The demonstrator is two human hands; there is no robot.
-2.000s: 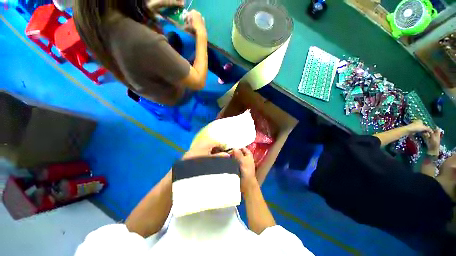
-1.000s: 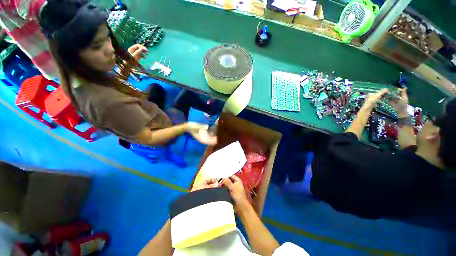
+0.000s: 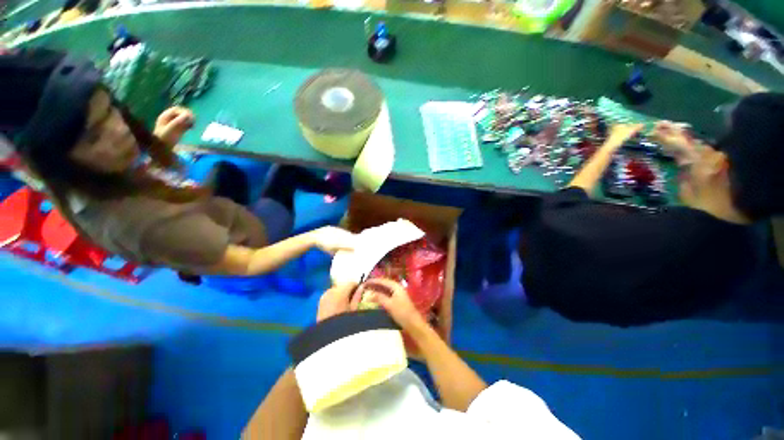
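Observation:
A cream and white bundle with a black band (image 3: 351, 365) is close in front of me, at my forearms. My left hand (image 3: 337, 301) is beyond the band, closed on the near end of a white sheet (image 3: 378, 241). My right hand (image 3: 391, 299) is beside it with bent fingers; blur hides whether it grips anything. The sheet curves over an open carton (image 3: 449, 275) holding shiny red plastic (image 3: 421, 273). Another person's hand (image 3: 333, 241) is at the sheet's left edge.
A large tape roll (image 3: 339, 112) stands on the green bench (image 3: 258, 94), its loose end hanging over the edge. A pale panel (image 3: 452, 136) and heaped boards (image 3: 542, 133) lie to its right. People sit left and right. Red stools (image 3: 60, 228) are at left.
The view has tilted up and shifted. The person at left has reached from beside the carton to the white sheet. The sheet now bends over more. My hands stay close together beyond the band.

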